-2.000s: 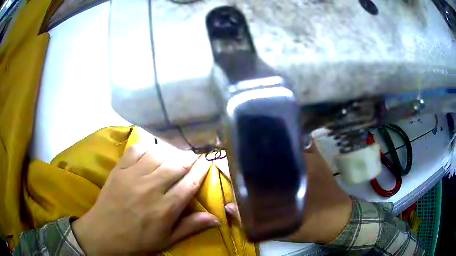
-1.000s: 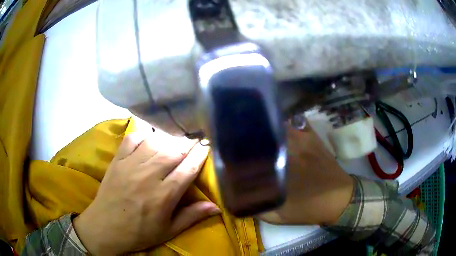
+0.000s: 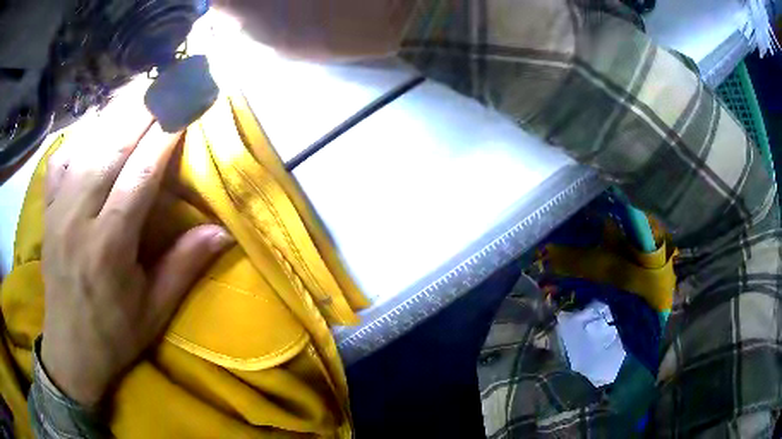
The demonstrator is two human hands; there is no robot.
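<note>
Mustard-yellow cloth (image 3: 231, 321) lies under my left hand and hangs over the table's front edge. It has a rounded stitched flap. A narrow yellow zipper tape (image 3: 296, 225) runs along its right side, from the bright needle area down to the edge. My left hand (image 3: 107, 249) lies flat on the cloth, thumb spread from the fingers, fingertips near a grey rounded block (image 3: 182, 93). My right hand (image 3: 317, 27) is blurred at the top edge, beyond the zipper's upper end; its fingers are lost in glare or cut off. The needle is not clearly visible.
Dark machine parts (image 3: 94, 51) fill the upper left. The white table (image 3: 412, 184) has a dark slot and a measuring tape (image 3: 480, 266) along its front edge. My plaid right sleeve crosses the upper right. Below the table are yellow, blue and white pieces (image 3: 592, 343); a green perforated basket (image 3: 744, 103) shows at right.
The view has shifted down and closer, so the white machine head and scissors are out of view. My right forearm now reaches across the top. My left hand remains on the cloth.
</note>
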